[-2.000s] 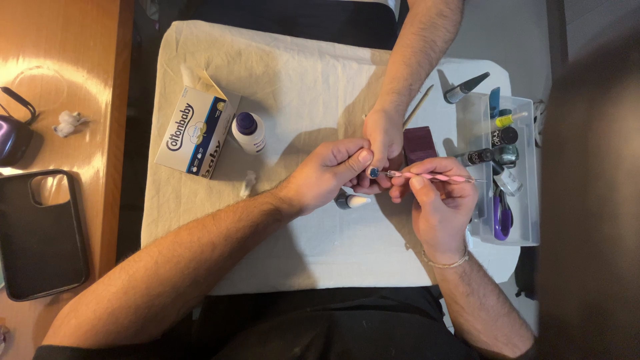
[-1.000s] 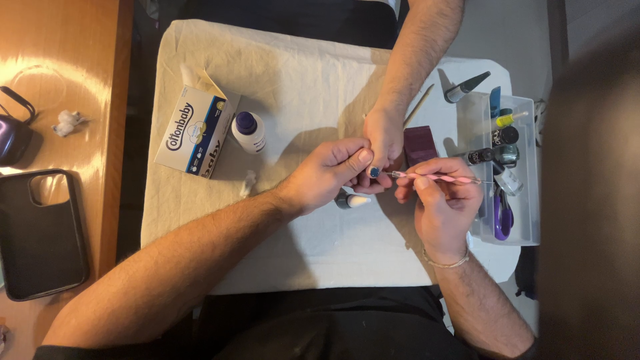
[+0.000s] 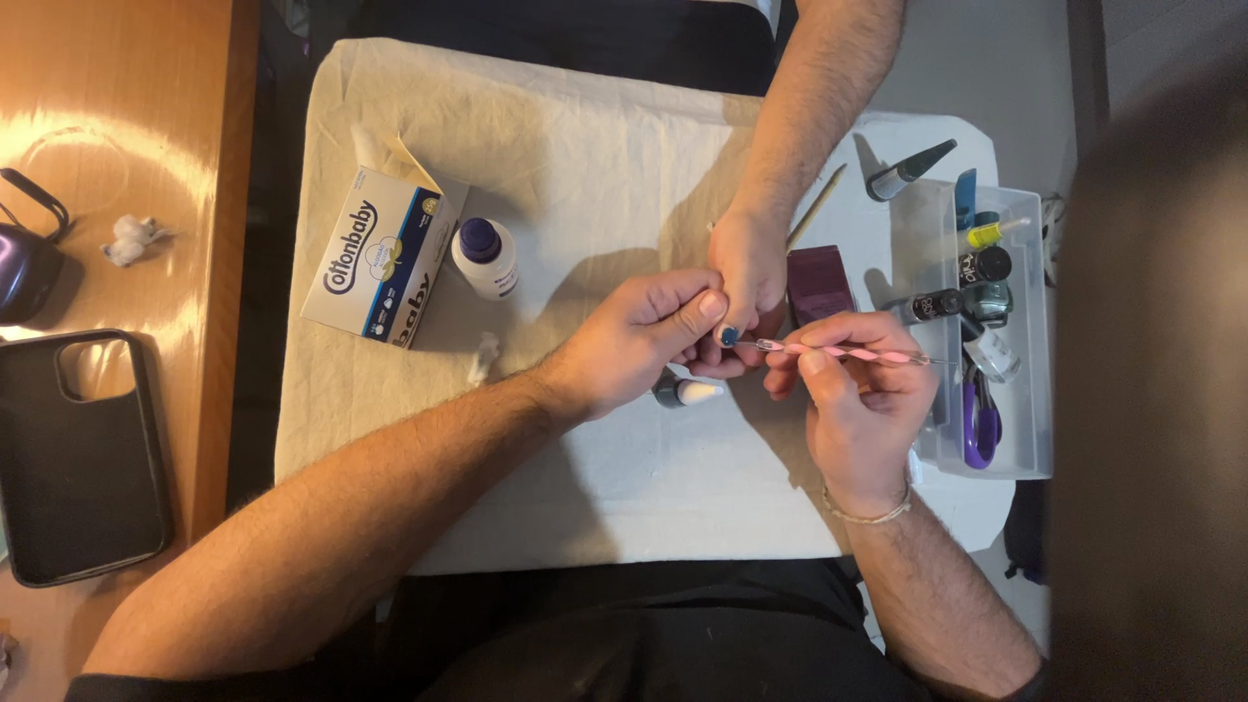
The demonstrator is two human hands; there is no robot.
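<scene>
My left hand (image 3: 634,341) grips the hand of another person (image 3: 749,258), whose arm reaches in from the top. The thumbnail (image 3: 728,335) of that hand bears dark blue polish. In my right hand (image 3: 863,400) is a pink twisted-handle nail dotting tool (image 3: 848,352), its thin metal tip at or close beside the painted nail; contact cannot be told. Below the joined hands lies a small bottle with a white tip (image 3: 698,392), partly hidden. A dark maroon block (image 3: 819,283) lies just above my right hand, and a wooden stick (image 3: 817,207) is beyond it.
On the cloth-covered surface (image 3: 468,448) stand a Cottonbaby cotton box (image 3: 375,258) and a white bottle with a blue cap (image 3: 486,255). At right, a clear plastic tray (image 3: 1035,390) holds several polish bottles and purple-handled scissors (image 3: 980,419). A black phone case (image 3: 83,468) lies on the wooden table (image 3: 195,88).
</scene>
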